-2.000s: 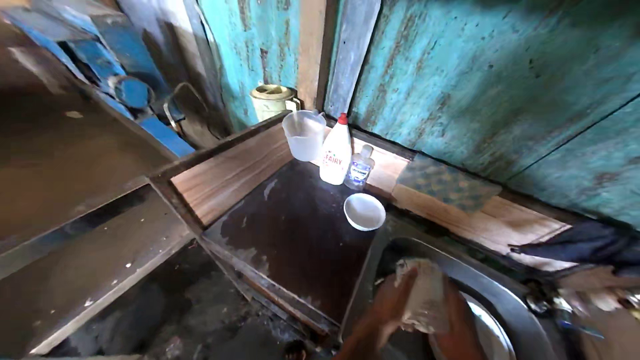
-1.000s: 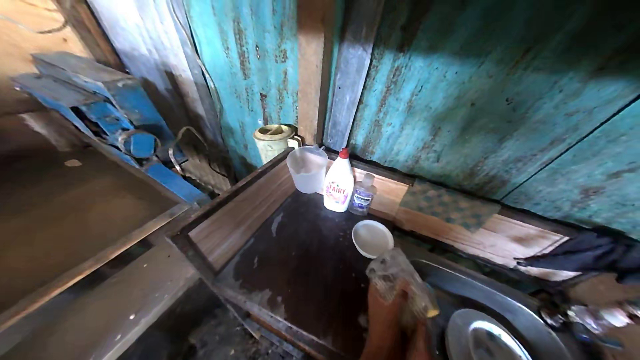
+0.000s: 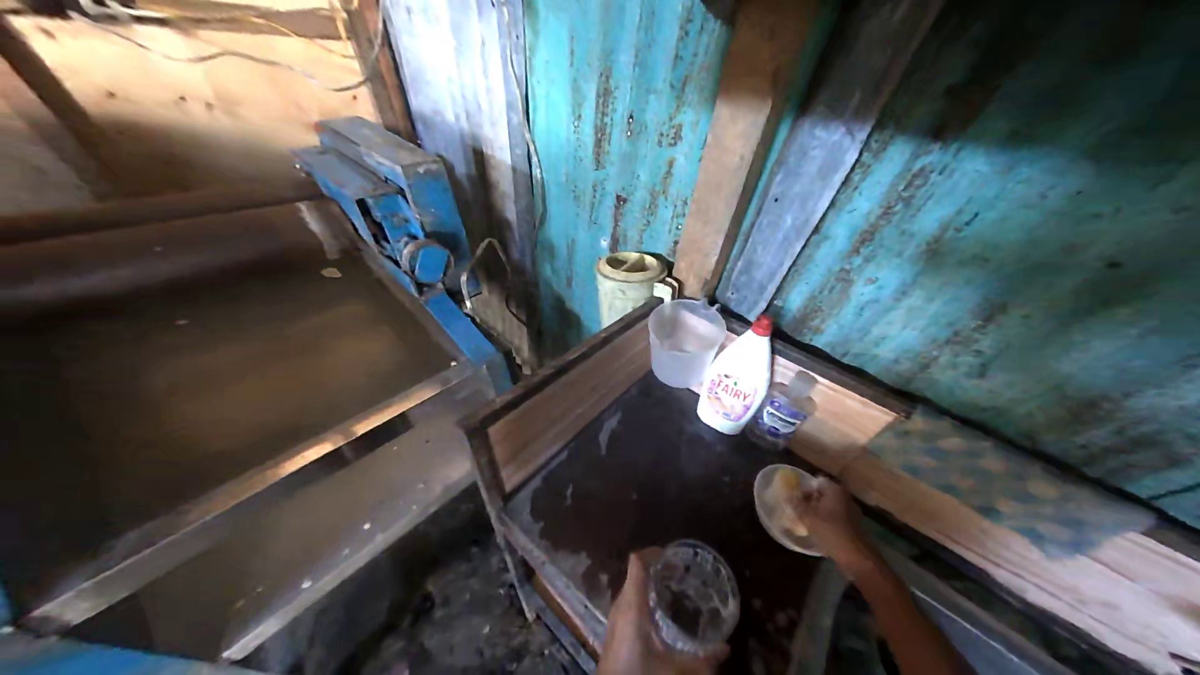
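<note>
My left hand [image 3: 642, 623] is wrapped around a clear glass [image 3: 694, 595], its open mouth facing up toward the camera, above the front of the dark counter. Farther right, my right hand [image 3: 825, 514] is at the small white bowl [image 3: 773, 502], with a yellowish thing, apparently a sponge [image 3: 789, 486], at its fingertips inside the bowl. Behind the bowl stand a white Fairy dish soap bottle [image 3: 734, 389] with a red cap, a clear bottle [image 3: 782, 411] with a blue label, and a translucent plastic measuring jug [image 3: 685, 345].
The dark counter [image 3: 647, 469] has a raised wooden rim. A metal sink edge [image 3: 966, 600] lies at lower right. Behind the corner stands a pale lidded jug [image 3: 630, 286]. A checked cloth [image 3: 1012, 478] hangs on the right rim; blue machinery [image 3: 403, 202] stands at left beside a brown table [image 3: 234, 347].
My hands, close together at the sink and then over the counter edge, are now apart. My right hand has reached to the bowl, while the glass is in my left. The view has swung left.
</note>
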